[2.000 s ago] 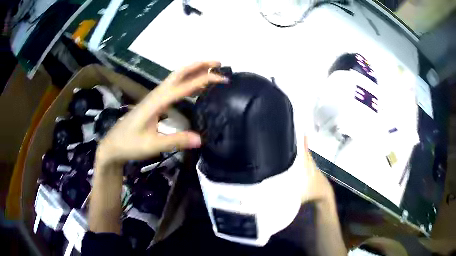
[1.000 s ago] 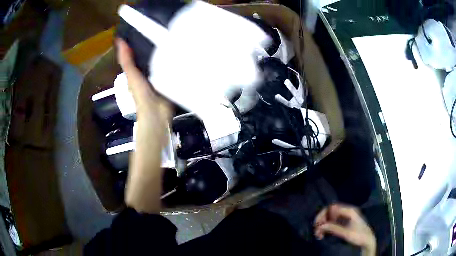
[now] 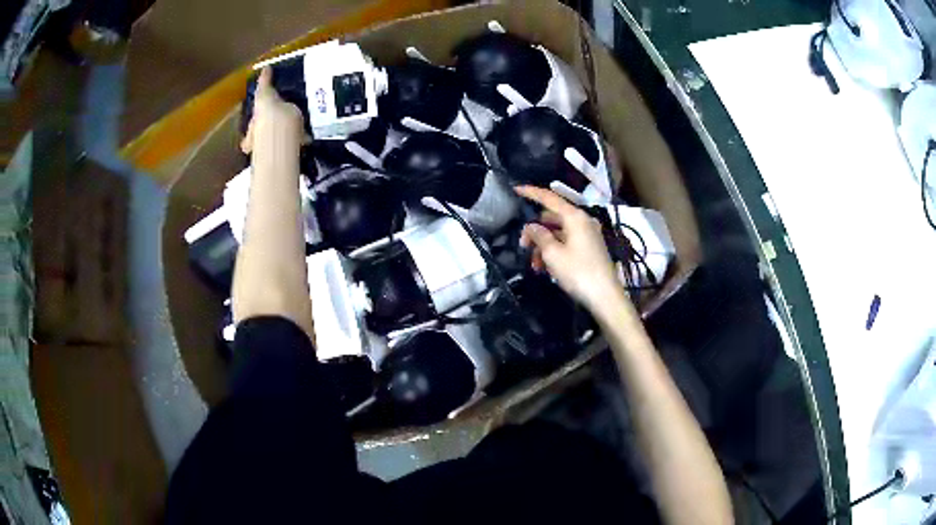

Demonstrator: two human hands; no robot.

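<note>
My left hand (image 3: 272, 115) is at the far left corner of an open brown carton (image 3: 641, 133), on the black ball head of a white PTZ security camera (image 3: 344, 90). This camera lies on its side with its fixed lens panel facing up. My right hand (image 3: 562, 238) is over the carton's right part, index finger extended, near black pigtail cables (image 3: 634, 254). Whether its other fingers hold a cable cannot be told. Several more cameras with black ball heads (image 3: 423, 377) and white antennas fill the carton.
The bench with a green edge and white sheet (image 3: 754, 103) is at the right. White housings (image 3: 874, 46) lie on it at the top right, with a small dark piece (image 3: 873, 312) lower down. Brown cardboard (image 3: 87, 256) is at the left.
My left hand has lowered the camera from above the carton into its far left corner. My right hand has moved from near my lap up and left over the carton.
</note>
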